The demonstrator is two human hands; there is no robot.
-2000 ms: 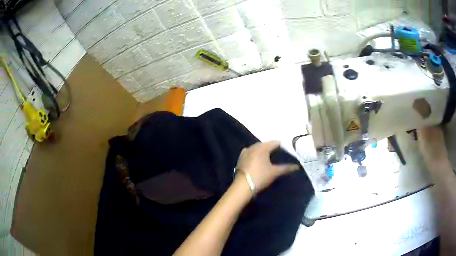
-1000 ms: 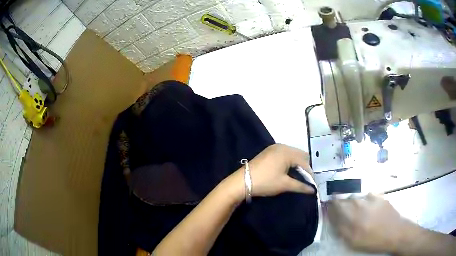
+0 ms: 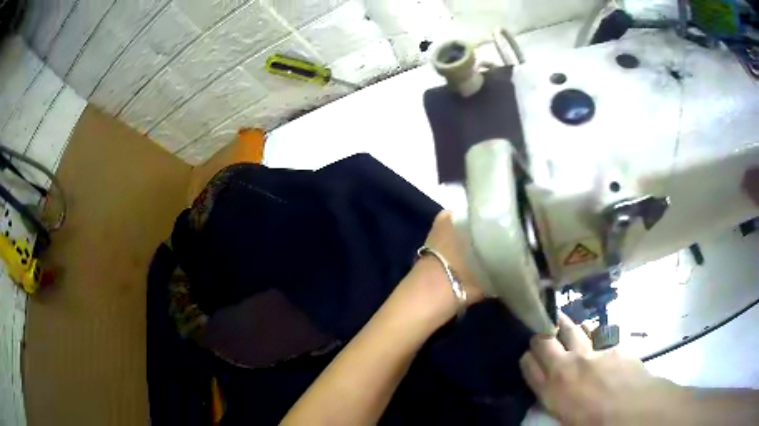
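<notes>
A dark navy garment (image 3: 333,225) lies bunched on the white table, its right edge under the sewing machine head (image 3: 574,183). A dull purple-brown patch (image 3: 266,329) and mottled lining (image 3: 185,299) show on its left part. My left hand (image 3: 466,258) reaches behind the machine head; its fingers are hidden, so its grip cannot be seen. My right hand (image 3: 574,370) is at the garment's right edge, fingertips together just left of the presser foot (image 3: 606,334). Whether cloth is pinched there is unclear.
A yellow-and-black screwdriver (image 3: 298,69) lies by the brick wall. Cardboard (image 3: 91,283) stands at the left with orange tape (image 3: 250,146) at its edge. A yellow plug piece (image 3: 21,260) and dark cables are at the far left.
The garment's right edge has moved to the needle area. My left hand has gone behind the machine head. My right hand came from the machine's right side to the cloth. The view shifted closer.
</notes>
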